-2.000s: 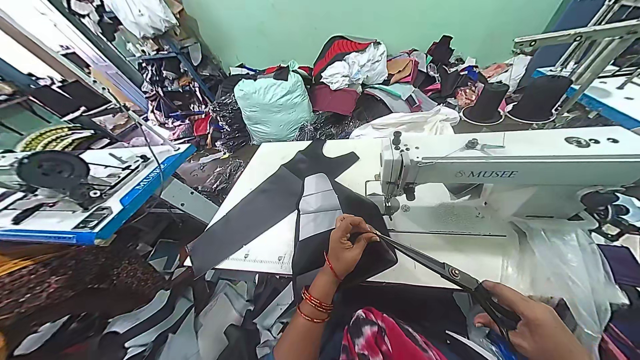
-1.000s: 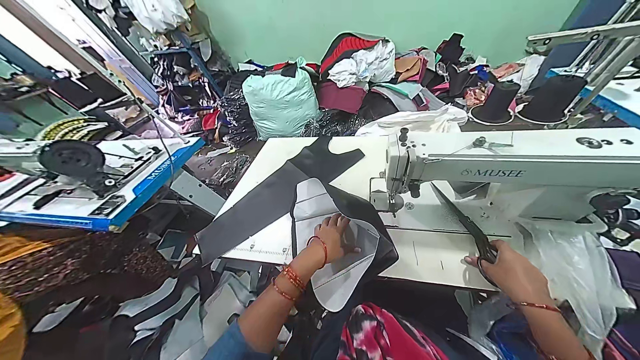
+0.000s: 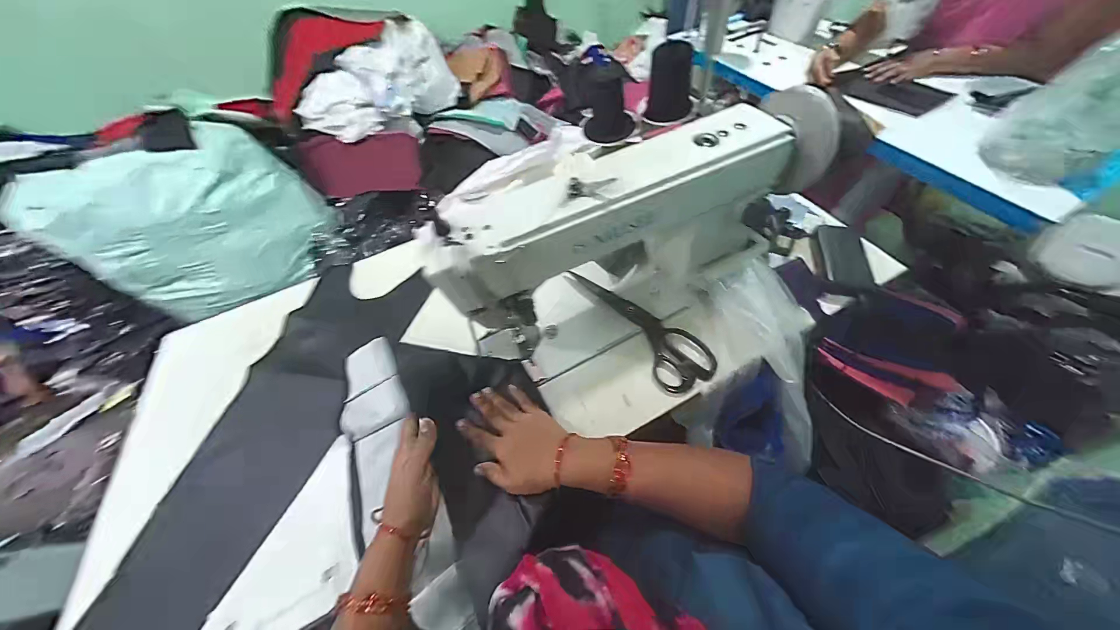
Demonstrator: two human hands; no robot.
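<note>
My right hand [image 3: 518, 444] lies spread on black fabric [image 3: 464, 376] just in front of the sewing machine's [image 3: 604, 210] needle area. Beside it, my left hand [image 3: 411, 481] rests at the edge of a light grey fabric piece [image 3: 374, 394] on the black fabric; whether its fingers grip the cloth is unclear. Black-handled fabric scissors [image 3: 652, 328] lie on the machine bed to the right, closed, touched by neither hand. A long dark grey fabric piece [image 3: 227, 464] stretches diagonally over the white table at the left.
Two black thread cones [image 3: 670, 83] stand behind the machine. A pale green bag [image 3: 175, 219] and heaped fabric scraps lie beyond the table [image 3: 192, 359]. At the upper right, another person's hands rest on dark cloth at a second table [image 3: 971, 166]. Clear plastic [image 3: 761, 324] hangs at the right edge.
The scissors, held in my right hand in both earlier frames, now lie released on the machine bed. My right hand has moved left onto the black fabric. The view has swung right.
</note>
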